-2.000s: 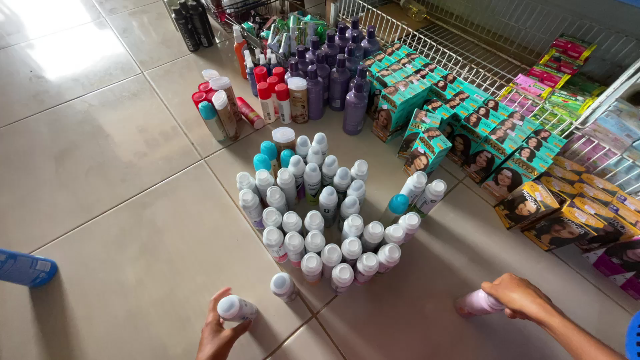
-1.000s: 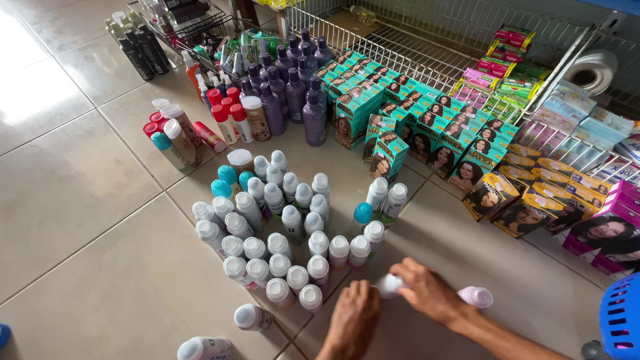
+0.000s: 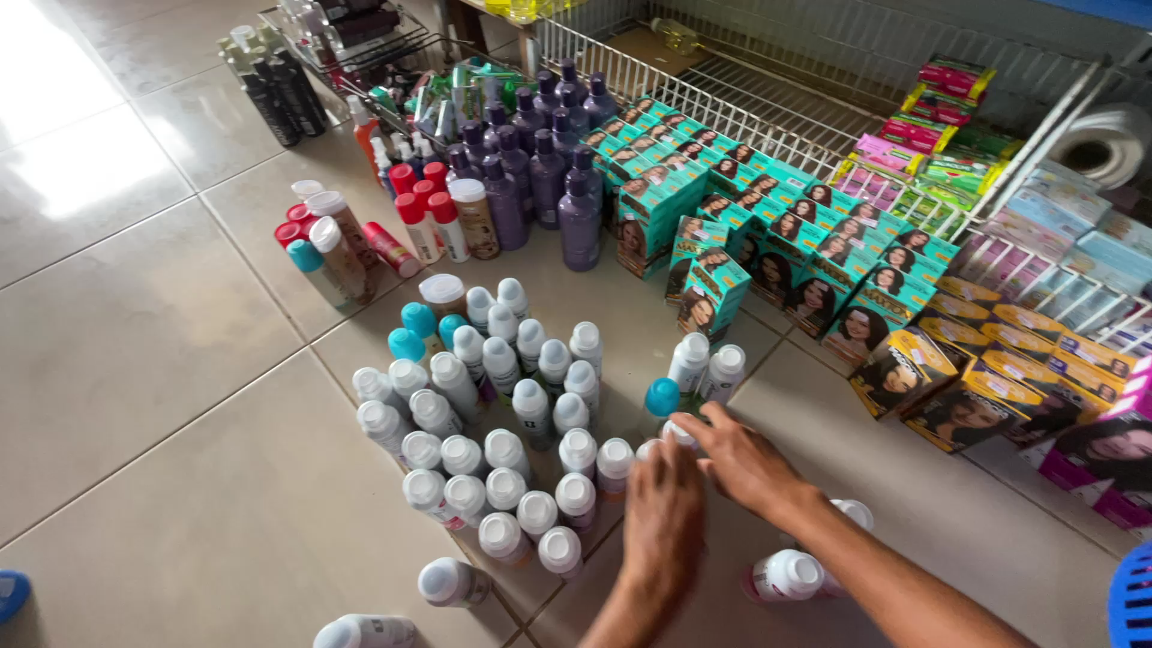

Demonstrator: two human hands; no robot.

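Roll-on deodorant bottles with whitish caps (image 3: 506, 454) stand in a dense cluster on the tiled floor. My left hand (image 3: 664, 508), blurred, reaches to the cluster's right edge over white-capped bottles; its fingertips overlap them, and its grip is unclear. Beside it, my right hand (image 3: 742, 454) has its fingers at a white-capped bottle (image 3: 679, 434), just below a teal-capped bottle (image 3: 662, 397); whether it holds the bottle is unclear. Two more white-capped bottles (image 3: 706, 367) stand behind. Under my right forearm are a pink-and-white bottle (image 3: 785, 576) and others. Two bottles (image 3: 453, 583) (image 3: 364, 632) sit apart at the lower left.
Purple bottles (image 3: 579, 225), red-capped bottles (image 3: 443, 225) and teal hair-dye boxes (image 3: 661, 211) stand behind the cluster. Orange boxes (image 3: 967, 409) are at right, before a white wire rack (image 3: 810, 148). A blue plastic basket (image 3: 1129, 598) edges in at the lower right.
Both hands, far apart two seconds ago, are now close together at the cluster's right side. The left hand has let go of the bottle it had at the lower left. White-capped bottles now show beneath the right forearm.
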